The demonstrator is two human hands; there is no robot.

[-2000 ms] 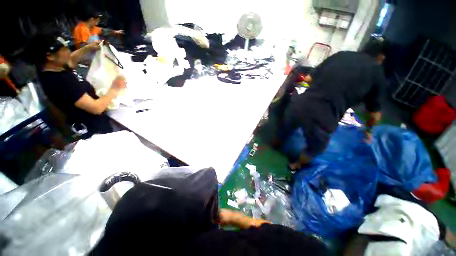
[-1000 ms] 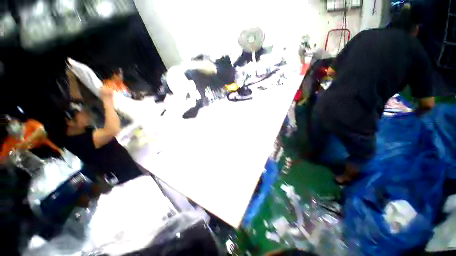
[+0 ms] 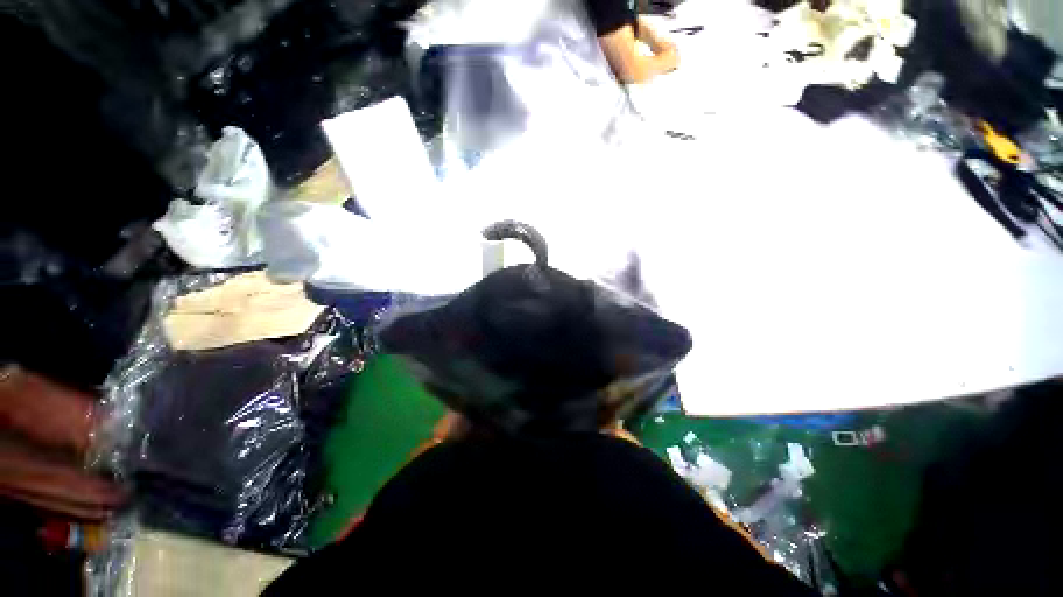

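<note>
A dark garment is held up in front of me, its shoulders spread on a hanger. The hanger's black curved hook stands up at the collar. Thin clear film seems to lie over the garment's shoulders and sides. Only small parts of my left hand and my right hand show, at the garment's lower left and lower right edges. Both are at the garment, but their fingers are mostly hidden by it and blurred.
A white table lies ahead and right. White film bags lie ahead left. Bagged dark garments are piled at left, by reddish-brown garments. Another person's hand is across the table. Plastic scraps lie on the green floor.
My view has swung left and down to the bagged pile. The dark garment, low in front two seconds ago and barely in view one second ago, is now central with its hook upright.
</note>
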